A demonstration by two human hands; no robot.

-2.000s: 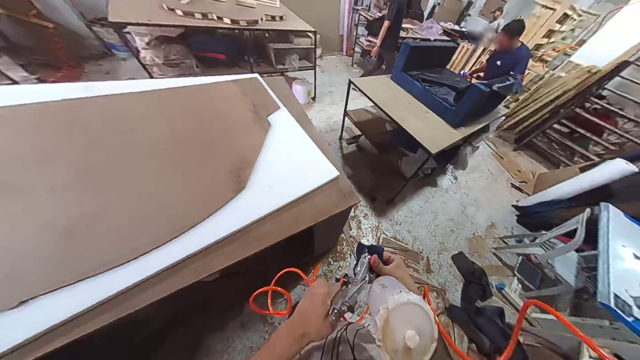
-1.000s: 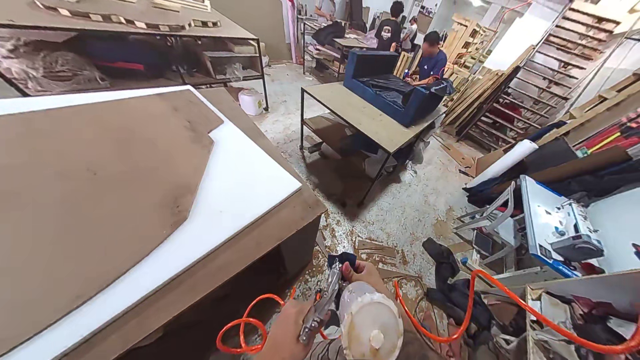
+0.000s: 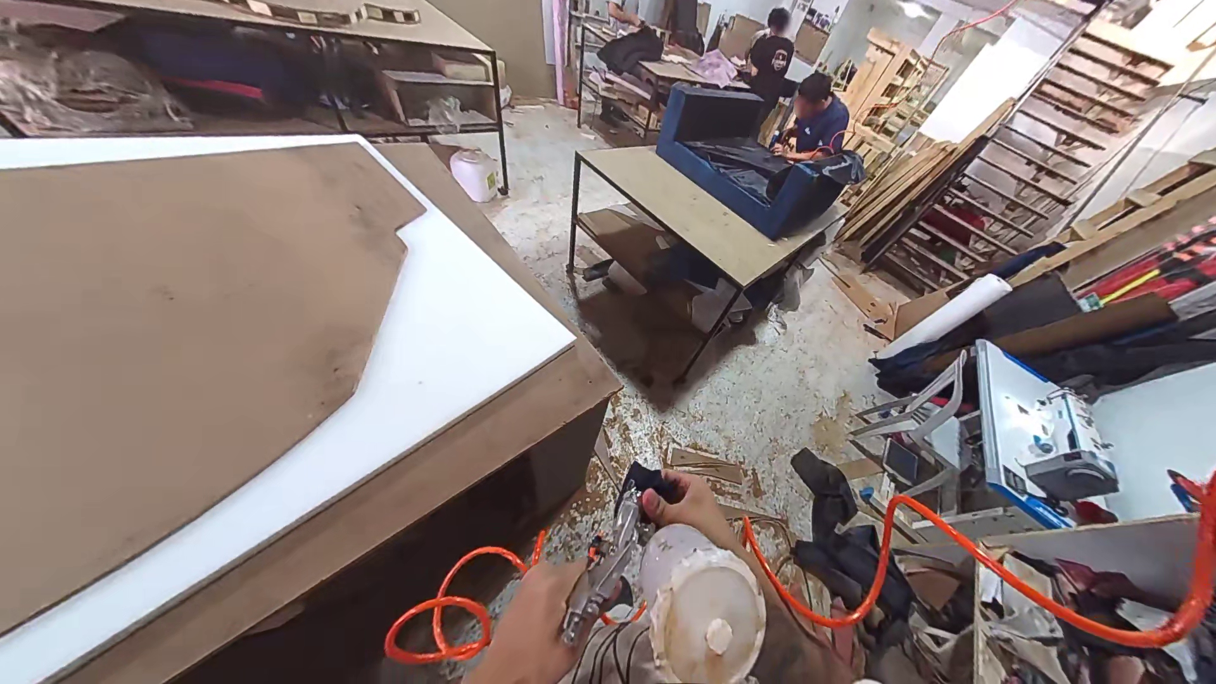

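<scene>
At the bottom centre a metal spray gun [image 3: 608, 570] with a whitish plastic cup [image 3: 712, 617] is held between my hands. My left hand [image 3: 537, 617] is closed around the gun's body. My right hand [image 3: 698, 508] pinches a dark cloth or cap [image 3: 646, 483] at the gun's front end. An orange coiled air hose [image 3: 442, 627] hangs below and left of the gun. To the left, a brown board template [image 3: 190, 285] with a notched corner lies on a white foam sheet [image 3: 465, 304], on top of a brown table [image 3: 560, 380].
Ahead stands a metal-framed table [image 3: 655, 199] bearing a blue sofa frame [image 3: 722, 171], with a person [image 3: 822, 123] working behind it. The orange hose [image 3: 883, 551] also stretches to the right, over fabric scraps. A sewing machine [image 3: 1073, 461] stands at right. Wood scraps [image 3: 703, 465] litter the floor.
The view has swung to the right. Both hands still hold the spray gun and the dark piece at its front.
</scene>
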